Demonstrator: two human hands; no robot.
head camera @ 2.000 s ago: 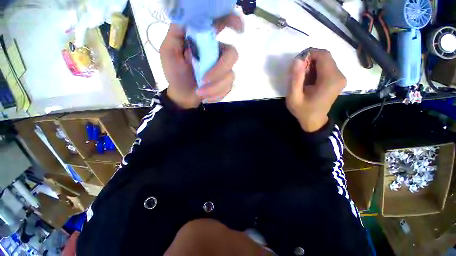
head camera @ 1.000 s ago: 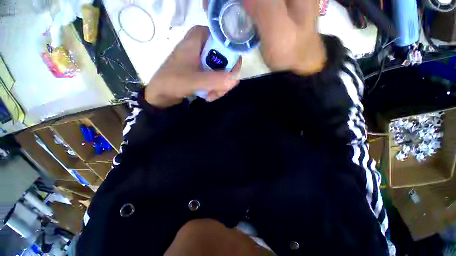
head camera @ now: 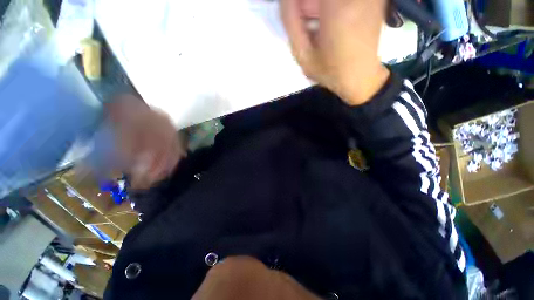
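Note:
My left hand (head camera: 146,140) is at the left edge of the bench and strongly blurred. It is closed around the handle end of a light-blue handheld fan (head camera: 44,117), whose blurred body reaches to the left edge of the picture. My right hand (head camera: 339,41) is raised over the white work mat (head camera: 205,64), near the top edge, with its fingers partly cut off and curled. A small pale spot shows between its fingers; I cannot tell whether it holds something.
A yellowish block (head camera: 91,58) lies left of the mat. Another light-blue fan handle (head camera: 452,19) and black tools stand at the top right. A cardboard box (head camera: 497,190) with silver-white parts (head camera: 489,140) is at the right. Cardboard compartments (head camera: 76,205) with blue parts are at the lower left.
My left hand has carried the fan from the middle of the mat to the far left. My right hand has come away from the fan head and remains near the top. The view has shifted.

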